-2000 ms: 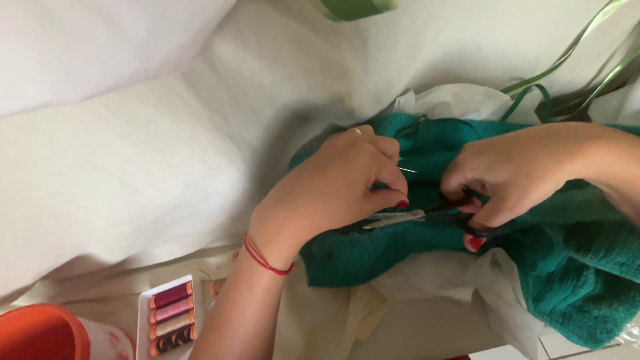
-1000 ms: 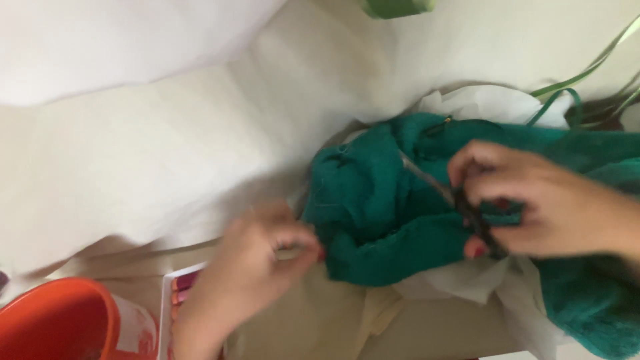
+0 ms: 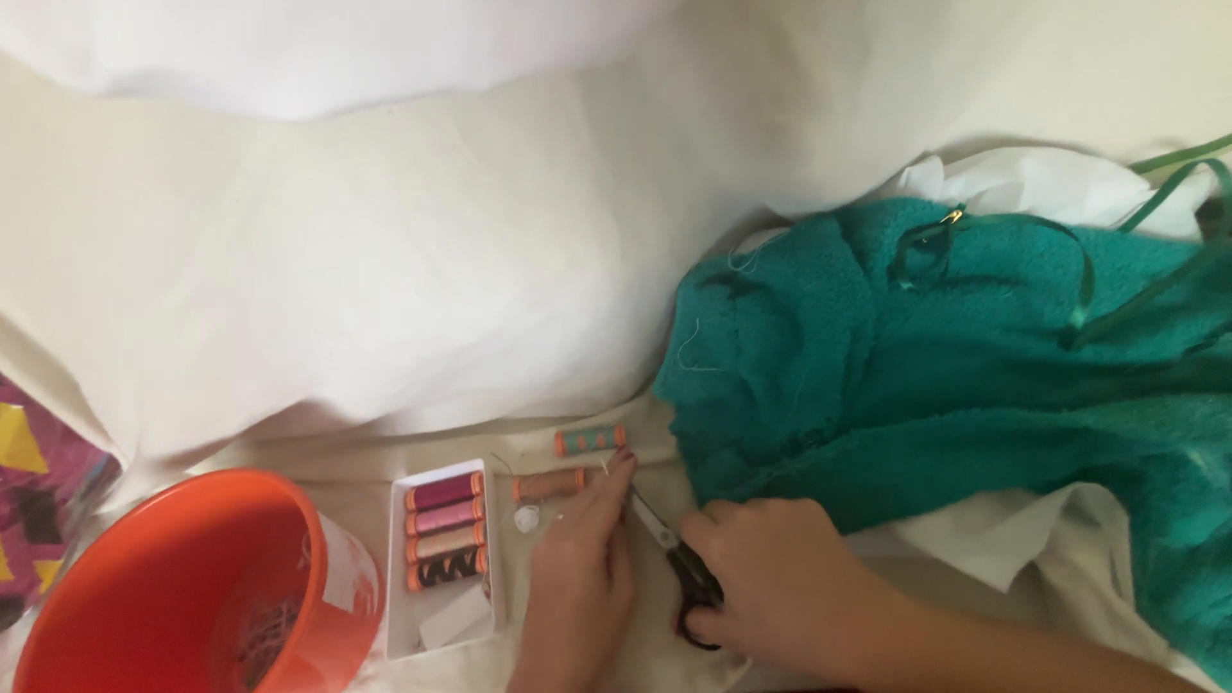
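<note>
In my right hand (image 3: 760, 577) is a pair of small scissors (image 3: 685, 563) with dark handles, their blades pointing up and left toward my other hand. My left hand (image 3: 582, 568) is beside the scissor tips, its fingers together at the spools; a thin pale item shows at its fingertips, too small to identify. A teal thread spool (image 3: 590, 440) and a brown thread spool (image 3: 549, 484) lie on the cloth there, with a small white thread bundle (image 3: 526, 519) below. The teal fleece fabric (image 3: 770, 385), with loose white threads on it, spreads to the right.
A white box (image 3: 397, 577) holding several thread spools (image 3: 445, 529) lies left of my hands. An orange bucket (image 3: 183, 577) with thread scraps inside stands at lower left. Green ribbon (image 3: 1035, 219) with a gold-coloured pin (image 3: 953, 216) crosses the fleece. Pale cloth (image 3: 385, 260) rises behind.
My left hand has left the fleece and moved to the spools at lower left. My right hand has carried the scissors from over the fleece to its lower left edge. The view has shifted left.
</note>
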